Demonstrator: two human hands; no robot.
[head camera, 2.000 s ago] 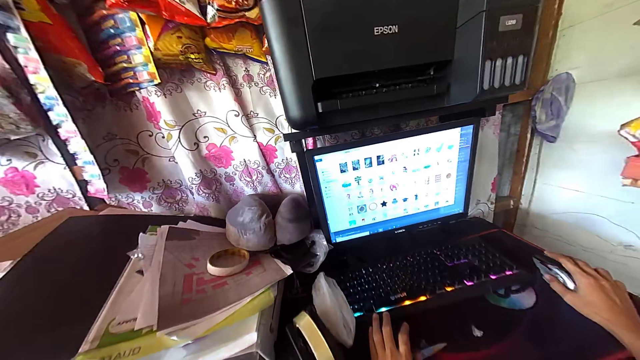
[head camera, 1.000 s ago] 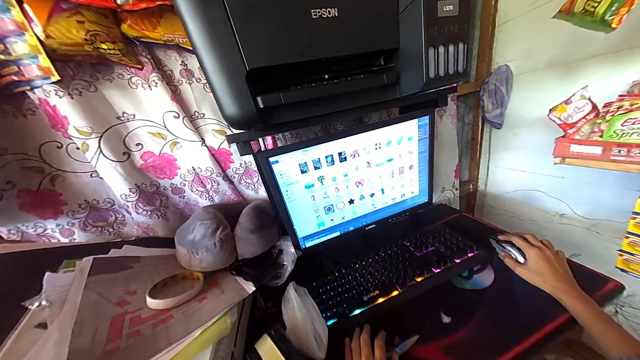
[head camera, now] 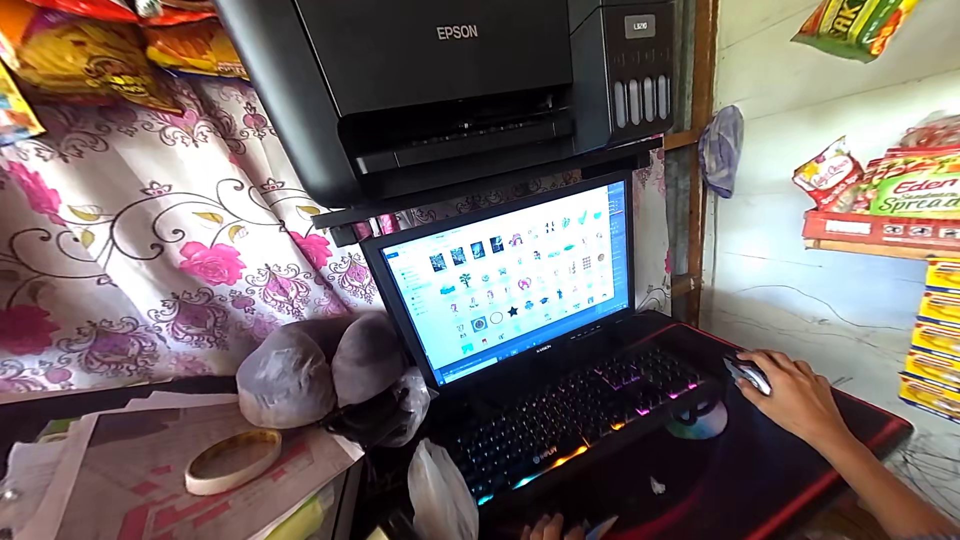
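My right hand (head camera: 796,397) rests over a computer mouse (head camera: 748,374) on the right of a dark desk mat (head camera: 757,480) with a red edge. At the bottom edge, only the fingers of my left hand (head camera: 553,529) show, beside a small pointed item (head camera: 602,527); whether they hold it I cannot tell. Between and beyond the hands lies a backlit keyboard (head camera: 585,427). Behind it a monitor (head camera: 510,277) displays a file window with rows of small pictures. A shiny disc (head camera: 699,420) lies between the keyboard and the mouse.
An Epson printer (head camera: 457,90) sits on a shelf above the monitor. Papers (head camera: 112,465) with a tape roll (head camera: 232,461) on them lie at the left, near grey rounded objects (head camera: 289,375) and a plastic bag (head camera: 441,491). A flowered curtain (head camera: 210,262) hangs behind; snack packs hang at upper left.
The view has swung to the right, bringing more of the right wall and its packets into sight. The right hand stays on the mouse, and the monitor shows a similar picture grid.
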